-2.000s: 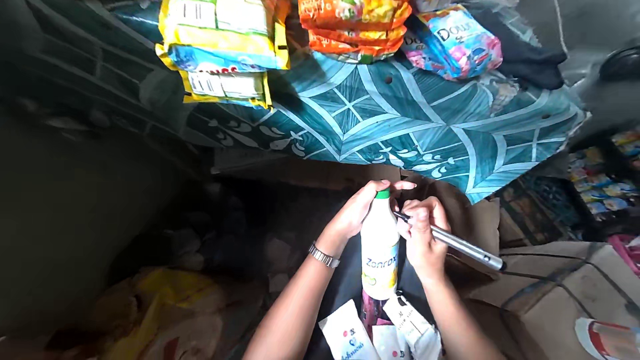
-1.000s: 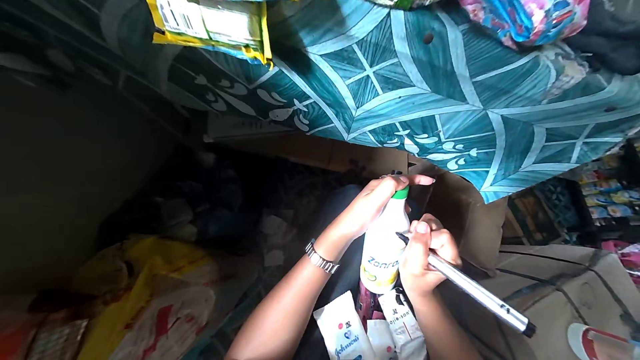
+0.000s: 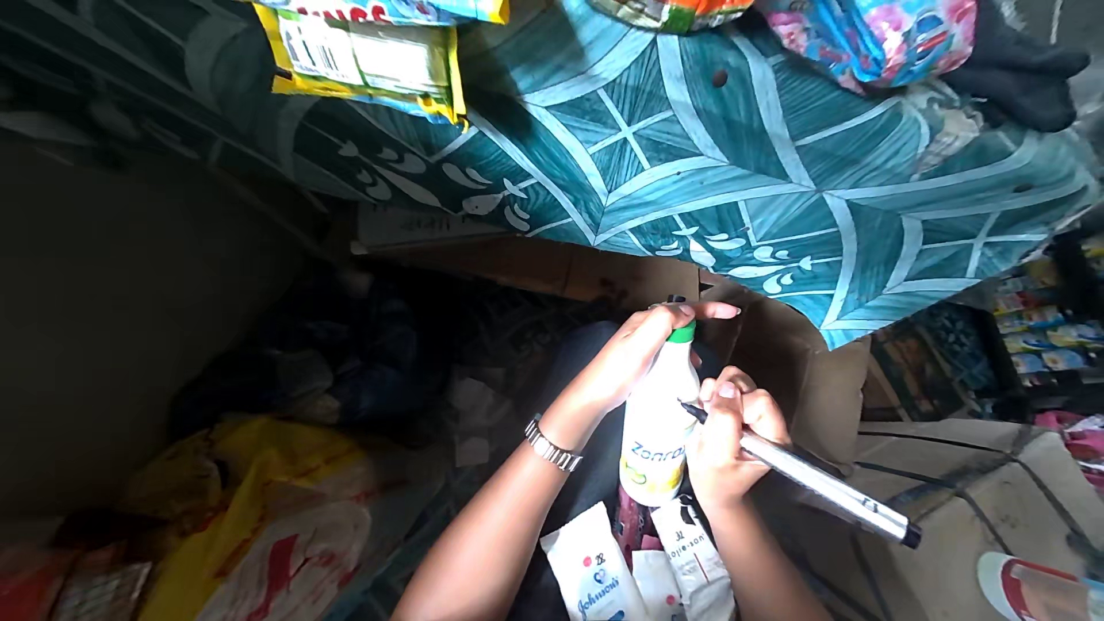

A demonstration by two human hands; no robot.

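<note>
A white Zonrox bottle with a green cap stands slightly tilted in front of my body. My left hand grips it around the neck and cap, one finger stretched out past the cap. In my right hand is a marker pen with a silver-white barrel; its black tip is at the bottle's upper side. Whether the tip touches cannot be told. Below the bottle, white Johnson's packets and another white packet lie at my lap. A dark cap shows just behind my left fingers.
A table edge with a teal patterned cover runs ahead. On it lie yellow packs, an orange pack and a blue-pink pack. Yellow plastic bags are at lower left, a strapped cardboard box and a clear container at right.
The marker's tip, at the bottle's neck two seconds ago, is now lower on the bottle's shoulder. Both hands keep their holds. The view has shifted somewhat.
</note>
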